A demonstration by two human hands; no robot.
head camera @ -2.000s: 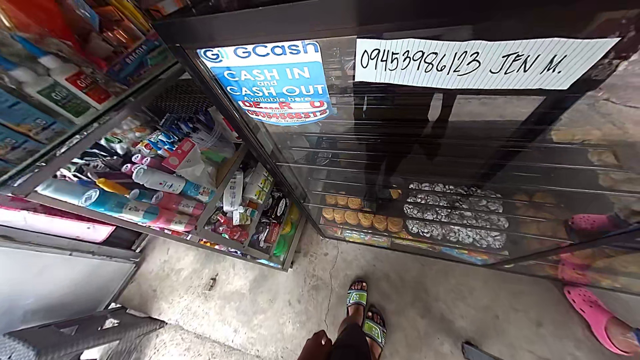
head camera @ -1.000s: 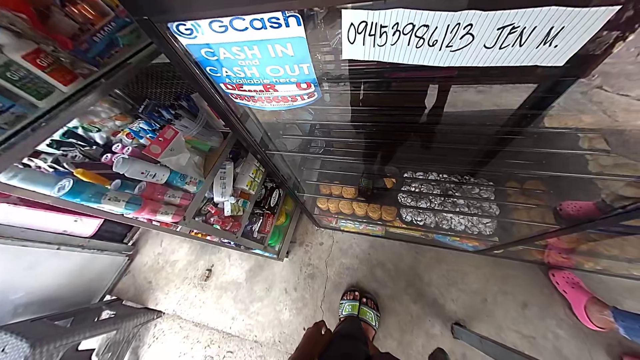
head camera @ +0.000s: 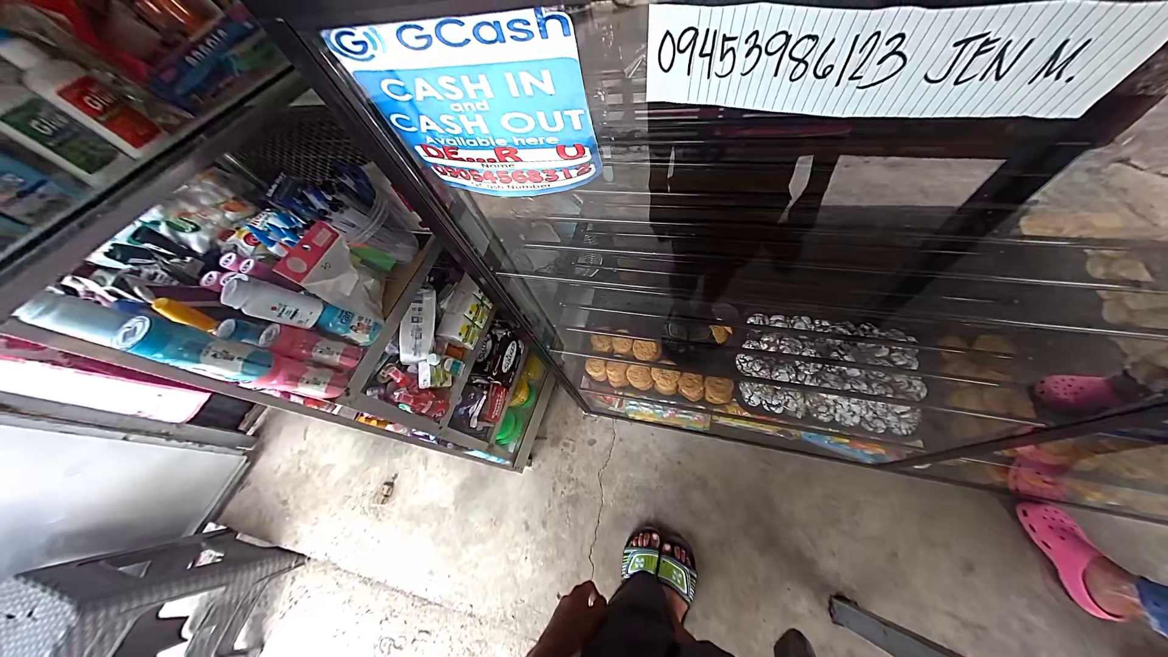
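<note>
My left hand (head camera: 580, 613) hangs low beside my dark-clothed leg, above the concrete floor. Its fingers look loosely curled, and no held object is visible. A small dark rounded shape (head camera: 794, 644) at the bottom edge may be my right hand; its fingers cannot be made out. My feet in green patterned slide sandals (head camera: 659, 568) stand side by side. Ahead is a glass display case (head camera: 730, 438) with rows of round brown baked goods (head camera: 666, 379) and dark, white-cracked cookies (head camera: 830, 374). A GCash sign (head camera: 470, 105) and a handwritten paper strip (head camera: 876, 59) are on its glass.
Left, a shelf unit (head camera: 438, 443) holds bottles (head camera: 196, 349), toiletries and packets. Dark metal steps or a frame (head camera: 155, 584) stand at lower left. A metal bar (head camera: 890, 630) lies at lower right. Another person's foot in a pink clog (head camera: 1063, 552) is at the right edge.
My feet, staggered two seconds ago and with only one sandal showing one second ago, are now side by side. My left hand stays beside my leg.
</note>
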